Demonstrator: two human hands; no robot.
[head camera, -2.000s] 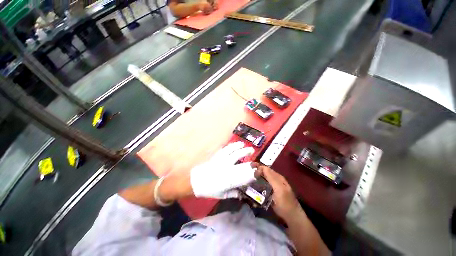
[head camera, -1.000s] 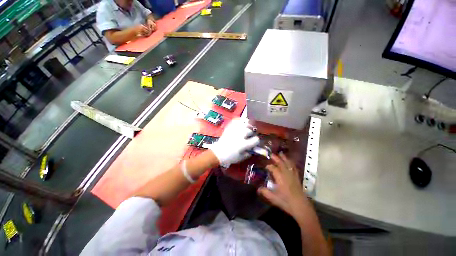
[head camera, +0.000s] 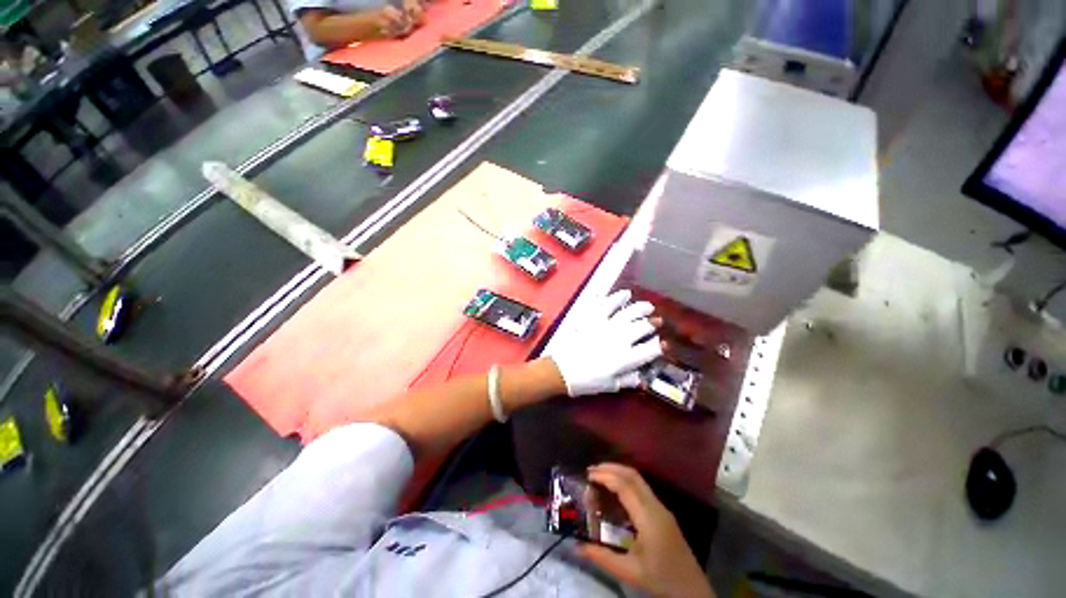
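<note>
My left hand (head camera: 608, 347), in a white glove, is over the dark red fixture plate (head camera: 608, 435). Its fingers are spread, with the tips at the left end of a wired module (head camera: 672, 383) lying on the plate. My bare right hand (head camera: 637, 526) holds another module (head camera: 570, 509) close to my body, below the plate's near edge. A red lead and a black lead trail from the held module. Three modules, one of them nearest me (head camera: 503, 314), lie on the red mat (head camera: 362, 315) left of the glove.
A grey laser cover (head camera: 760, 199) with a yellow warning triangle stands behind the plate. Beside it are a perforated rail (head camera: 748, 409) and a cabinet top (head camera: 865, 432) with a mouse (head camera: 990, 484). A pale divider bar (head camera: 275, 216) and yellow-wrapped parts (head camera: 379, 152) lie on the belt. Another person's hands show beyond.
Both hands were together over the plate a second ago. My right hand has drawn back towards my body with a module; my left hand stays at the plate, fingers spread. The camera view has shifted.
</note>
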